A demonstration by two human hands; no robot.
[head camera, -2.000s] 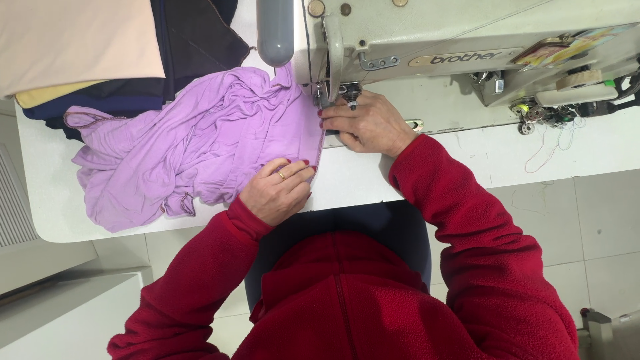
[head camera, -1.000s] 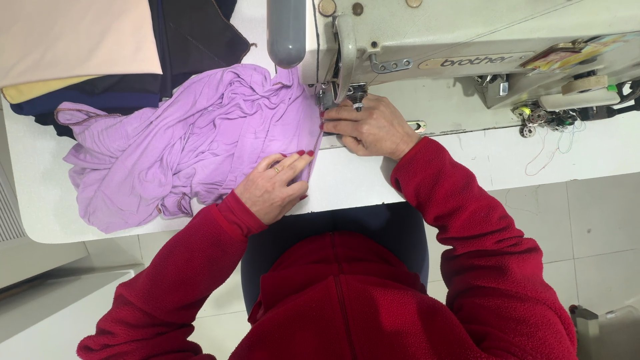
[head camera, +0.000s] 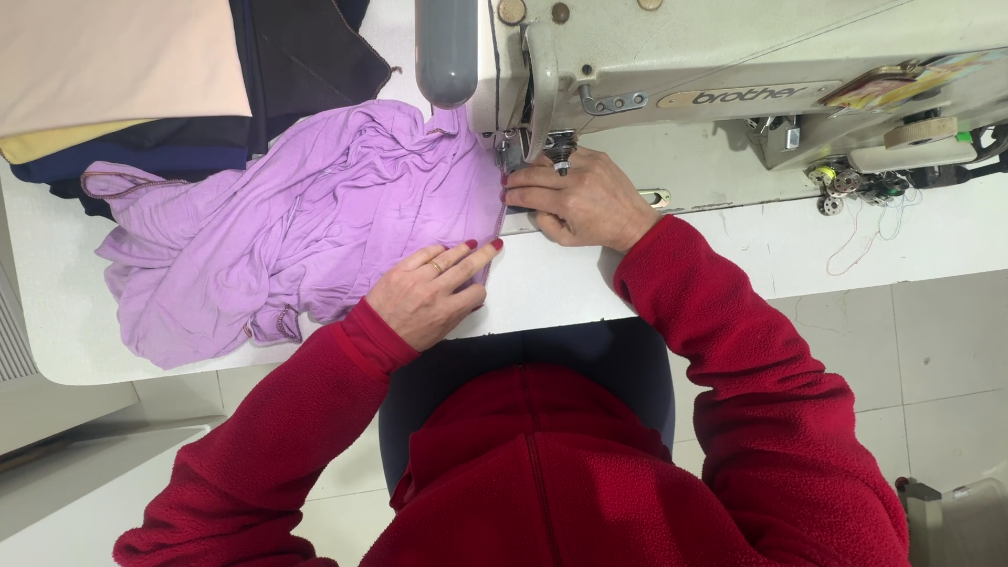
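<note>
A bunched lilac knit fabric [head camera: 315, 213] lies on the white table, its right edge, with a dark overlocked seam, running up to the presser foot [head camera: 508, 150] of a Brother sewing machine [head camera: 669, 47]. My left hand [head camera: 433, 291] rests on the lower right part of the fabric, fingertips by the seamed edge, fingers slightly apart. Just right of the presser foot is my right hand [head camera: 583, 197], its fingertips touching that edge; the tension dial partly covers it. Whether its fingers pinch the cloth cannot be told.
Folded peach fabric [head camera: 118, 63], yellow fabric [head camera: 71, 142] and dark fabrics [head camera: 307, 63] lie at the upper left. Metal bobbins with loose threads [head camera: 843, 185] sit near the machine's right end. The white table's [head camera: 551, 291] front edge runs just before my body.
My left hand has flattened out, its fingers extended along the fabric's edge, where two seconds ago they were more curled. My right hand stays by the presser foot.
</note>
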